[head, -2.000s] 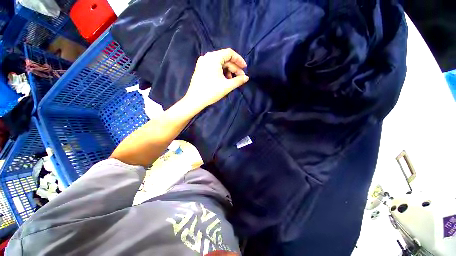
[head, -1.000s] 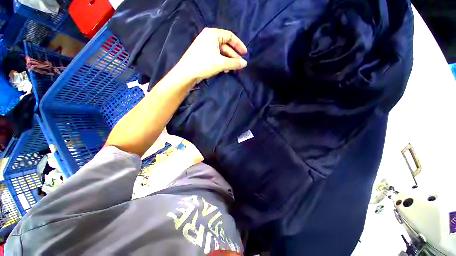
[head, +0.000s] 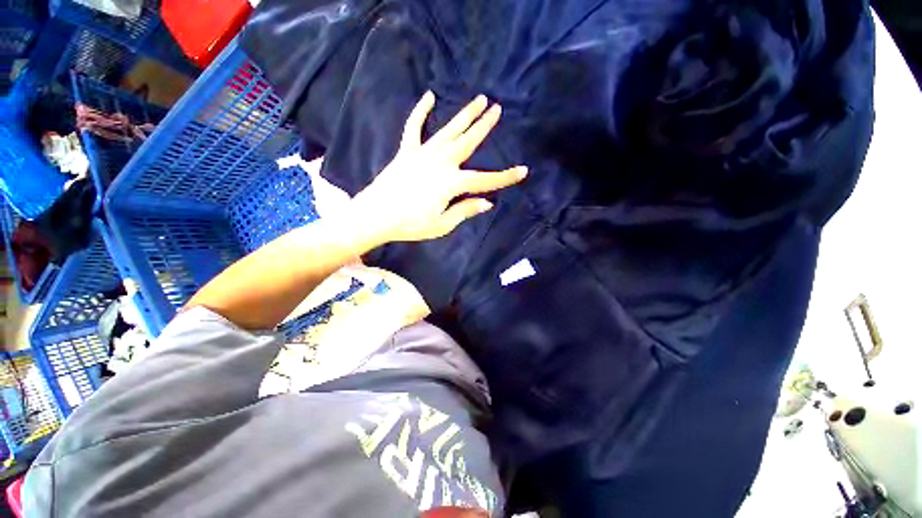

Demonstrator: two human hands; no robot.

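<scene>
The dark navy garment (head: 607,334), with shiny lining, folds and seams, lies spread across the white table and down in front of my body. A small white label (head: 517,271) shows on the lining. My left hand (head: 440,187) is open with its fingers spread, back of the hand up, over the upper left part of the garment, above and left of the label. It grips nothing; whether the palm presses on the cloth cannot be told. My right hand is not in view.
Blue perforated crates (head: 162,202) stand at the left, some holding cloth. A red object (head: 205,25) is at the upper left. The white table (head: 859,243) shows at the right, with a metal loop (head: 865,329) and a cream-white sewing machine (head: 890,445) at the lower right.
My left hand has gone from bent fingers with thumb and fingertip close together to spread fingers, and sits slightly lower than a second ago. The whole view has shifted slightly. The garment lies much the same.
</scene>
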